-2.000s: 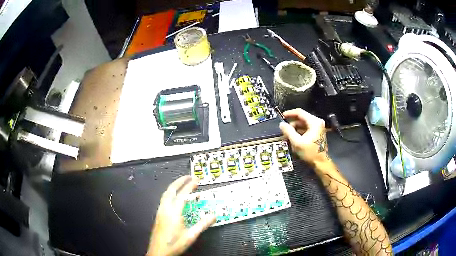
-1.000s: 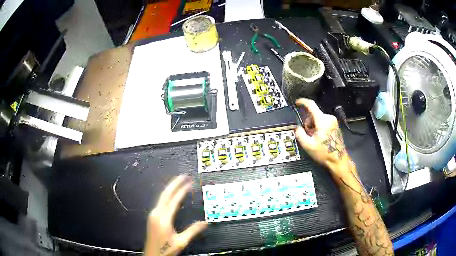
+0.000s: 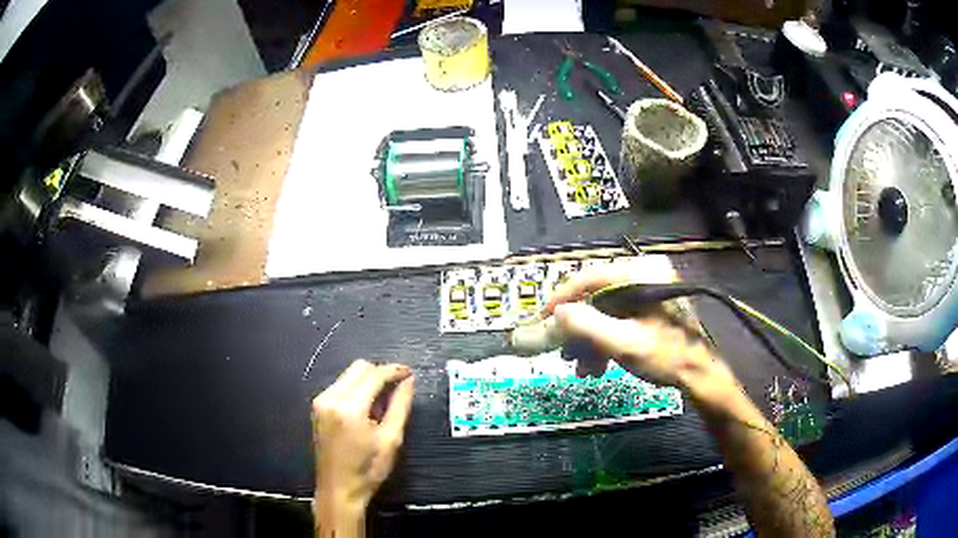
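Note:
One PCB panel (image 3: 567, 399) lies solder side up on the black mat, teal with silvery dots. A second PCB panel (image 3: 492, 298) lies behind it, yellow-black parts up, its right part covered by my right hand. My right hand (image 3: 615, 326) grips a soldering iron (image 3: 534, 336) by its pale part, over the gap between the panels; the iron's tip cannot be made out. Its cord trails right. My left hand (image 3: 368, 415) is left of the near panel, not touching it, fingers curled and thumb near the index tip. No object shows in it.
Solder wire reel (image 3: 425, 173) on a white sheet (image 3: 331, 158); yellow tub (image 3: 455, 53) behind. Spare PCB panel (image 3: 581, 168) beside the grey pot (image 3: 662, 142). Black soldering station (image 3: 756, 147), fan (image 3: 893, 200) at right. Green-handled cutters (image 3: 586, 79) at back. Pale rails (image 3: 147, 200) at left, blue crate (image 3: 903, 483) lower right.
The near panel was under my left hand, then released. My left hand has curled its fingers. My right hand has swapped the slim dark tool for the soldering iron and moved over the panels.

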